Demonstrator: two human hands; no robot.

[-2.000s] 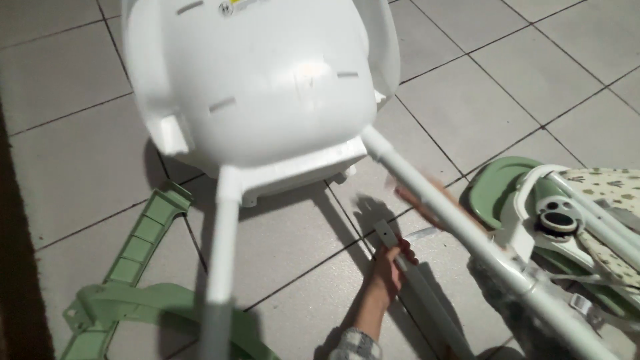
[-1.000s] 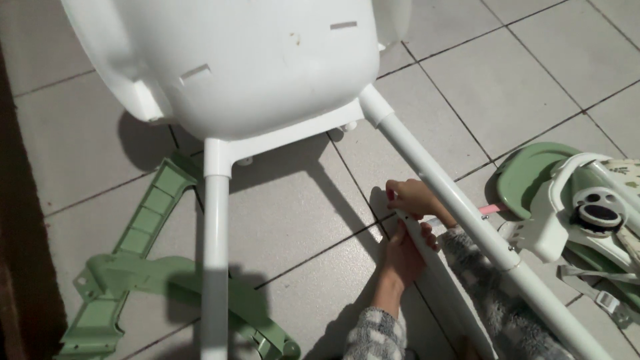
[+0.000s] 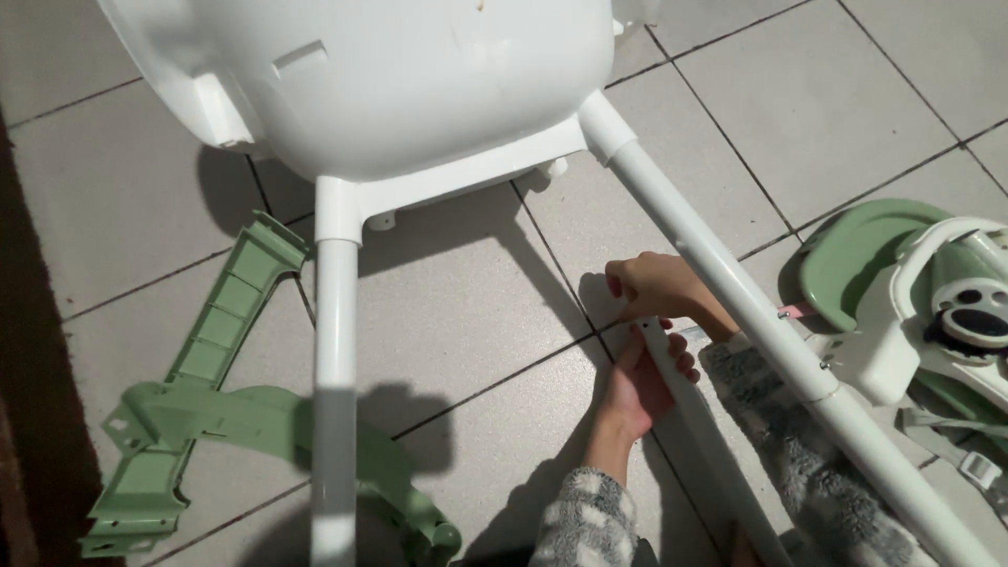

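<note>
My left hand is wrapped around the upper end of a loose white tube with a small hole near its tip. My right hand is at that tip with its fingers bent; whether it holds anything cannot be told. Part of my right arm passes beneath a white leg tube of the upturned high chair. A white plastic seat shell fills the top of the view, and another leg tube runs down from its left socket.
Green plastic frame parts lie on the tiled floor at the left. To the right are a green and white seat part, a panda-faced piece and a strap with a buckle.
My right hand, blurred and apart from the loose tube's end two seconds ago, has come to its tip. My left hand has kept its hold on the tube. The view has shifted.
</note>
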